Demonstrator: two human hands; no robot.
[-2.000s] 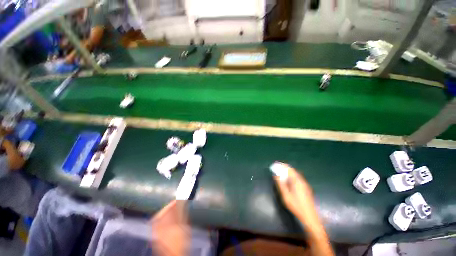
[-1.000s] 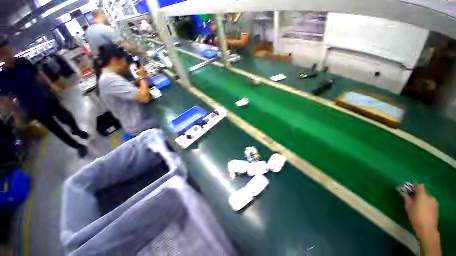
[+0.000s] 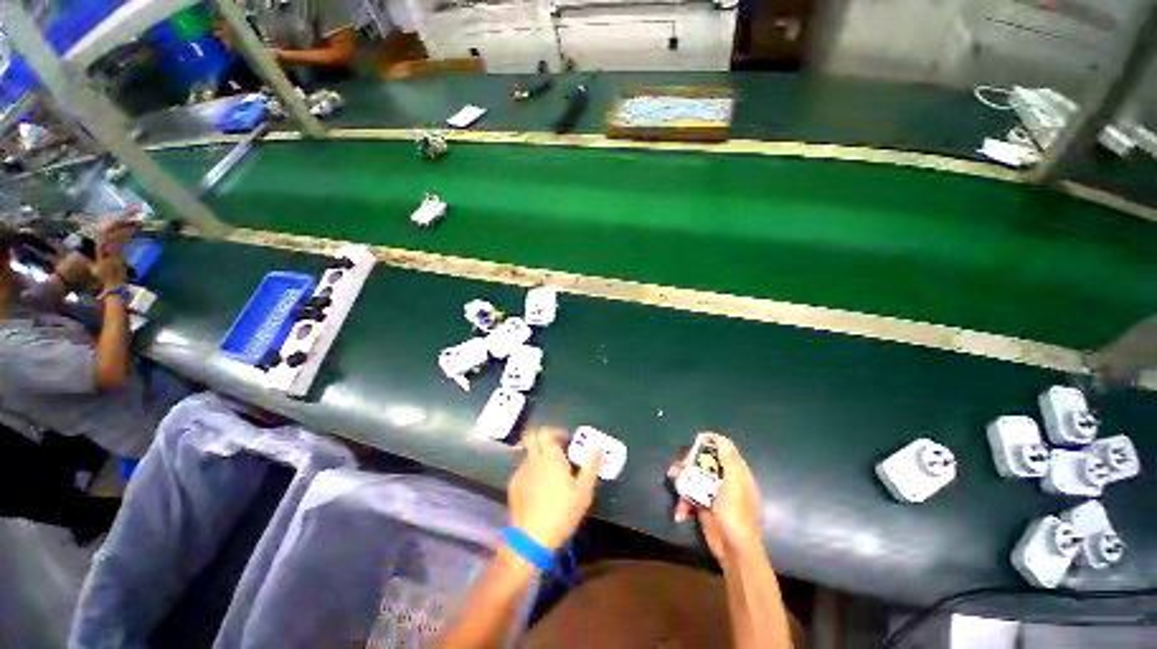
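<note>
My left hand (image 3: 548, 488), with a blue wrist band, holds a white front shell (image 3: 596, 453) by its left and lower edge, just above the near bench edge. My right hand (image 3: 730, 501) holds an inner assembly (image 3: 700, 472), its open side with metal and yellow parts facing up. The two pieces are apart. Left of centre on the bench lie several white pieces, among them a cover (image 3: 501, 413) and an inner assembly with yellow showing (image 3: 482, 316). Closed travel adapters (image 3: 916, 470) stand at the right of the bench.
Two lined bins (image 3: 368, 533) stand at lower left. A blue tray (image 3: 269, 318) and white fixture strip (image 3: 322, 320) lie on the left bench. The green conveyor belt (image 3: 711, 222) carries white pieces. A screw tray (image 3: 670, 114) is beyond. Another worker (image 3: 76, 330) sits at left.
The view has swung back right. My right hand has come from the belt to the near bench with the inner assembly. My left hand has entered view holding a front shell.
</note>
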